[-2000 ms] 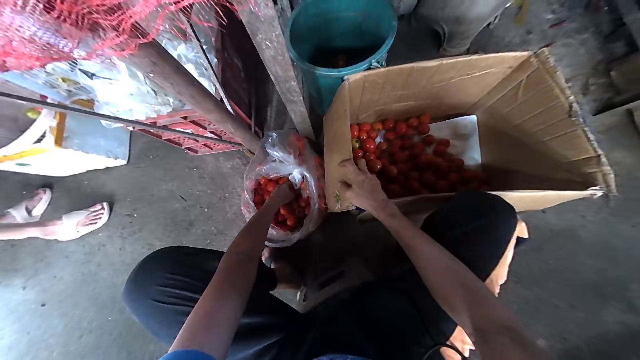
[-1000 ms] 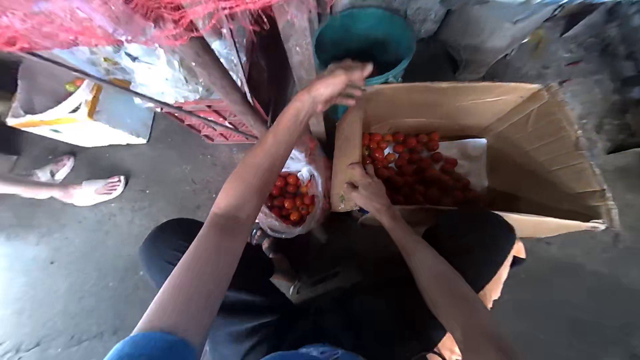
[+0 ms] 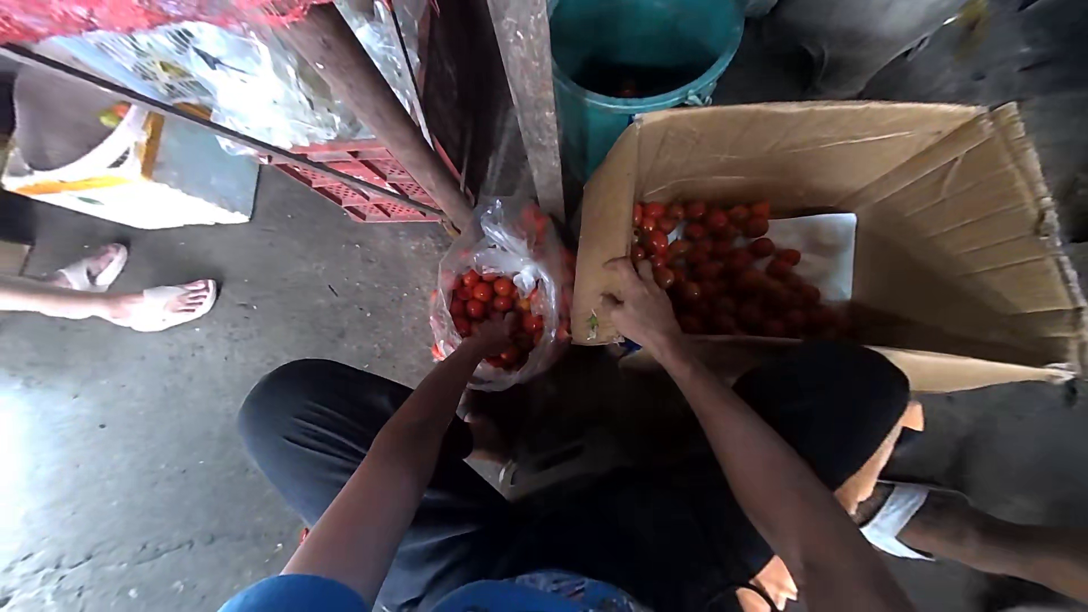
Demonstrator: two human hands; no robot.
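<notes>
My left hand reaches into a clear plastic bag on the floor, its fingertips among small red tomatoes; whether they close on one is hidden. To the right, a cardboard box stands open, with many red tomatoes heaped at its left end and a white sheet partly under them. My right hand rests over the box's left edge, fingers bent around the cardboard beside the tomatoes.
A teal bucket stands behind the box. Wooden posts rise behind the bag, near a red plastic crate. A white foam box is at the left. Another person's sandaled feet stand on the floor below it.
My left hand was raised near the bucket a second ago and is now down in the plastic bag. My right hand has stayed at the cardboard box's left edge.
</notes>
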